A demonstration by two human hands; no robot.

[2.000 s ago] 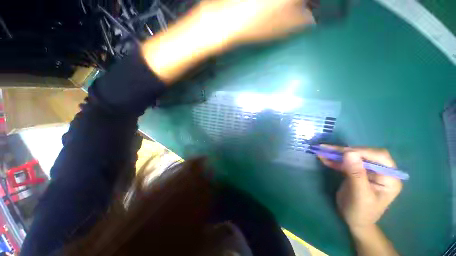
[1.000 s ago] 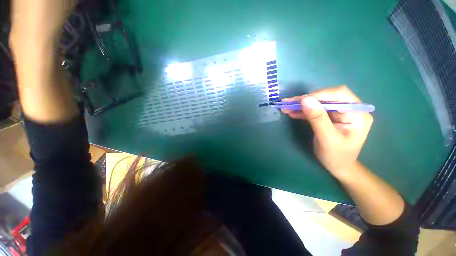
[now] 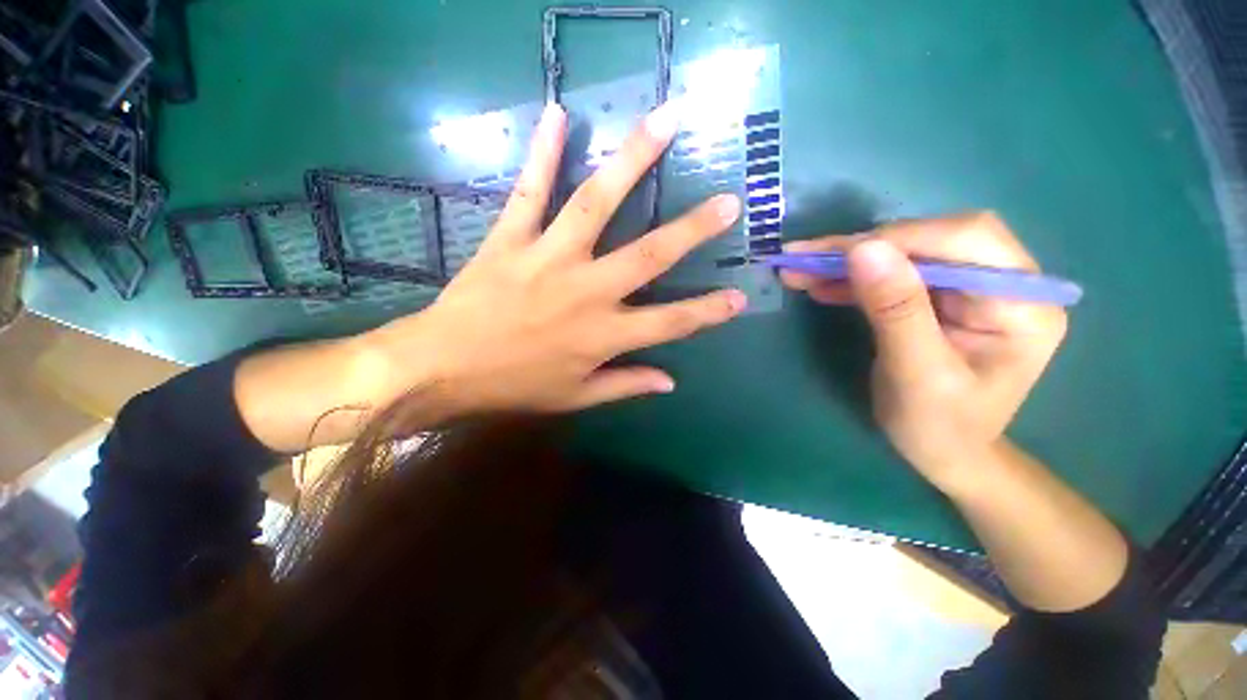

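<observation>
My left hand point(image 3: 547, 294) lies spread, palm down, over the liner sheet, two fingertips on a black plastic frame point(image 3: 609, 12) that stretches partly under it. My right hand point(image 3: 944, 328) holds the blue-purple tweezers point(image 3: 985, 282) like a pen. Their tip is at the left of the lower end of a column of black adhesive pads point(image 3: 763, 171), with a small dark piece at the tip. The clear liner sheet point(image 3: 763, 82) is partly hidden by my left hand and the frames. Two more black frames, one point(image 3: 372, 226) and another point(image 3: 226, 249), lie overlapping on its left part.
A tangled heap of black frames point(image 3: 89, 137) is at the upper left. Dense dark rows point(image 3: 1210, 82) curve along the upper right edge, with more dark stacked items point(image 3: 1210, 547) at the lower right. Cardboard point(image 3: 55, 376) is below the green mat's left edge. Hair hangs at the bottom.
My left hand has come from the upper left onto the sheet, and black frames now lie on the sheet. My right hand and tweezers remain at the lower end of the pad column.
</observation>
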